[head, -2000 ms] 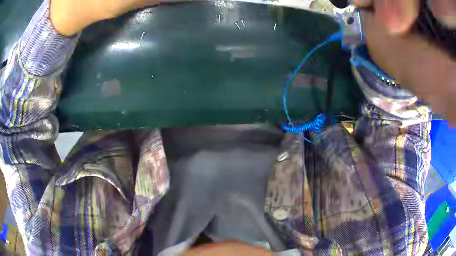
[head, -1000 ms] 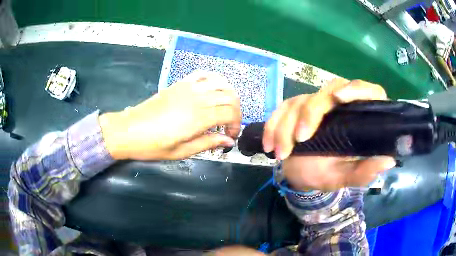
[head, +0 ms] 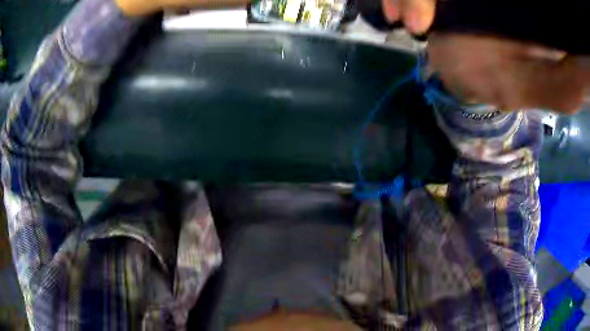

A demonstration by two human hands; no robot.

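Note:
My right hand (head: 491, 71) is at the top right, blurred, wrapped around the black electric screwdriver (head: 511, 22). Its front end points left, and its tip is not clear. A socket module (head: 304, 11) with yellow and white insides shows at the top edge, partly cut off, on the white fixture (head: 213, 19). My left hand (head: 174, 5) is at the top left, mostly cut off by the frame edge; its fingers are out of the picture. A blue wrist strap (head: 440, 94) is on my right wrist.
The dark green mat (head: 259, 123) curves across in front of me, with several small screws (head: 345, 64) near the fixture. The blue coiled cord (head: 382, 190) hangs at the mat's near edge. A blue bin (head: 566, 220) is at the lower right.
The view tipped up a second ago and is now down again on my lap. The screw tray and belt have left view. The module now shows at the top edge. The screwdriver remains in my right hand.

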